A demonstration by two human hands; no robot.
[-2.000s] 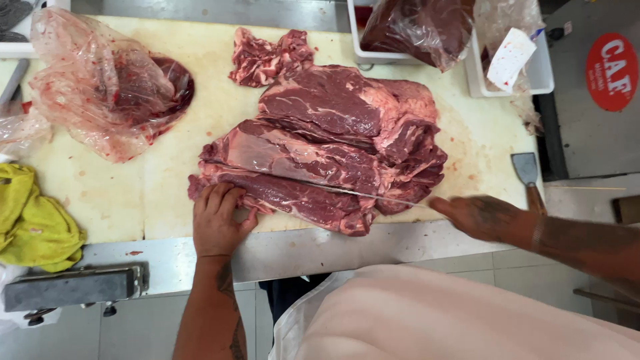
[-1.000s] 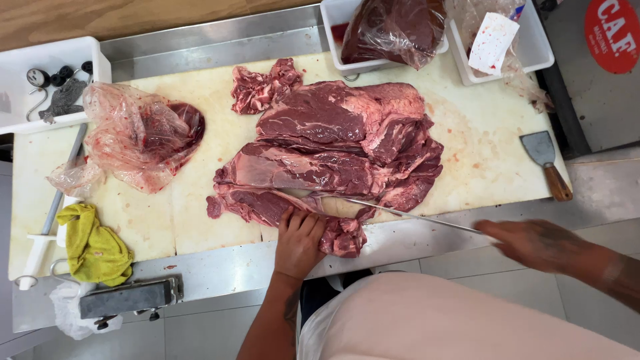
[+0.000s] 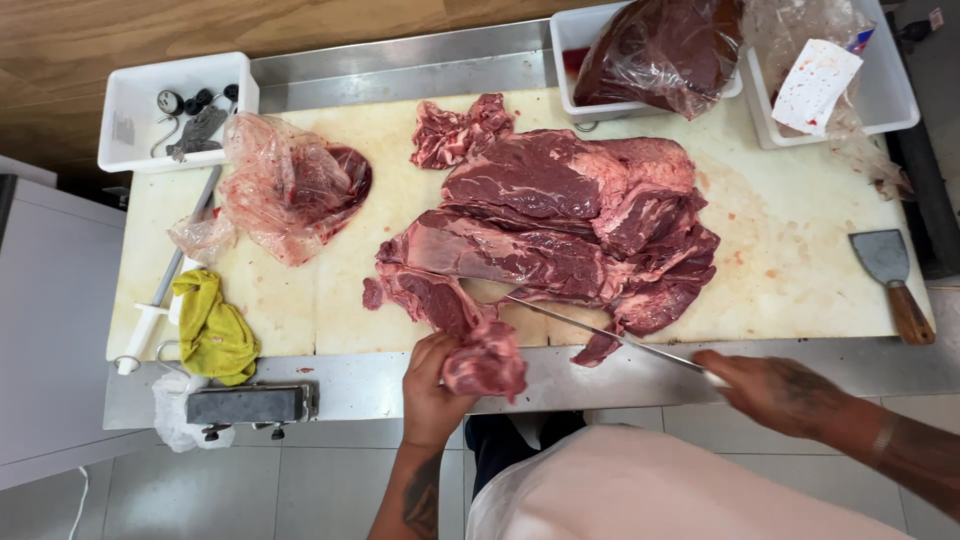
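Observation:
A large cut of raw red meat [image 3: 517,251] lies in the middle of the white cutting board [image 3: 795,262]. My left hand [image 3: 437,386] grips the loose end of a meat strip [image 3: 487,364] at the board's front edge; the strip's other end still joins the large cut at its left. In my right hand [image 3: 776,390] is the white handle of a long, thin knife [image 3: 607,334], its blade pointing left, with the tip at the gap between strip and large cut. A small scrap of meat [image 3: 598,350] hangs near the blade. Meat trimmings [image 3: 459,129] lie behind the large cut.
At left are bagged meat [image 3: 292,187], a sharpening steel [image 3: 176,259], a yellow cloth [image 3: 216,326], a sharpening stone [image 3: 244,405] and a white tub [image 3: 178,112] with hooks. White tubs [image 3: 607,112] with bagged meat [image 3: 660,52] stand back right. A wooden-handled scraper [image 3: 892,281] lies far right.
The strip at the front has been parted from most of the large cut and its end pulled toward me by my left hand. The view has shifted, showing more of the left side.

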